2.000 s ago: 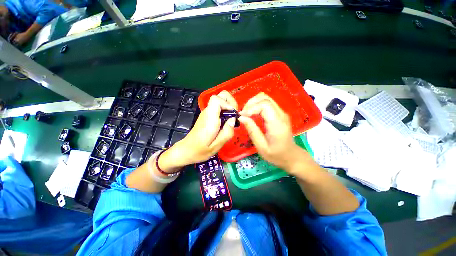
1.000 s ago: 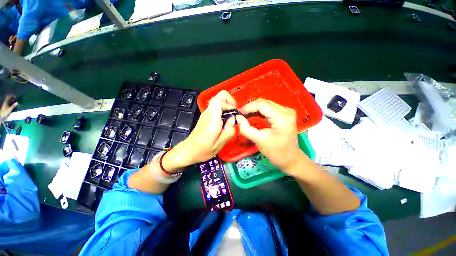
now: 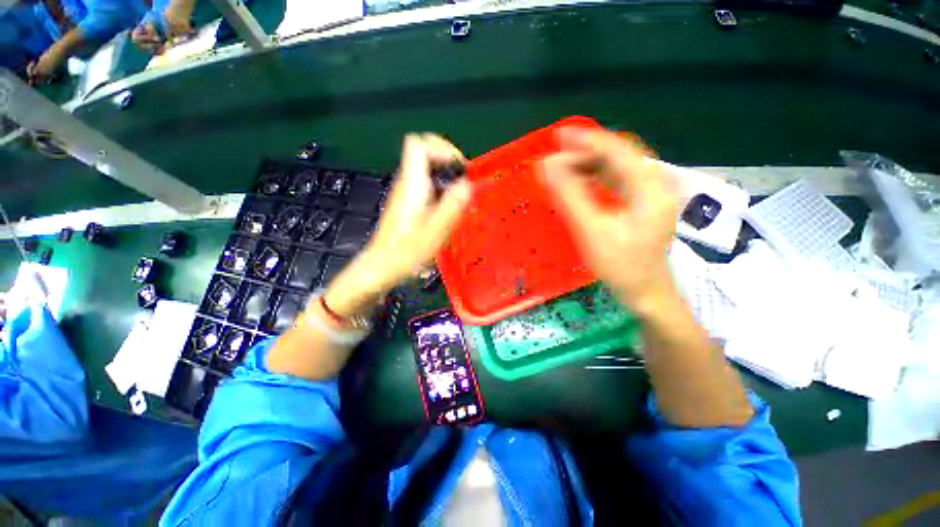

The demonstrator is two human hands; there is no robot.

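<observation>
My left hand [image 3: 412, 211] holds a small black watch housing [image 3: 445, 175] between thumb and fingers, over the upper left edge of the red parts tray [image 3: 515, 242]. My right hand [image 3: 618, 206] is blurred over the tray's right side, thumb and fingertips bent towards each other; whether it pinches a tiny part cannot be told. Dark specks lie in the red tray. The green parts tray [image 3: 505, 365], with more specks, sits partly under it. The black blister tray [image 3: 283, 268] at left has housings in several pockets.
A lit smartphone [image 3: 445, 371] lies below the trays. Thin silvery sticks [image 3: 616, 362] lie beside the green tray. At right are a white foam pad [image 3: 722, 221] with a dark housing and white paper sheets [image 3: 783, 319]. Other people's hands [image 3: 149, 36] show at upper left.
My hands have moved apart: the left up and left with the housing, the right up and right. The blister tray has shifted slightly right. Housings on the far belt have moved left.
</observation>
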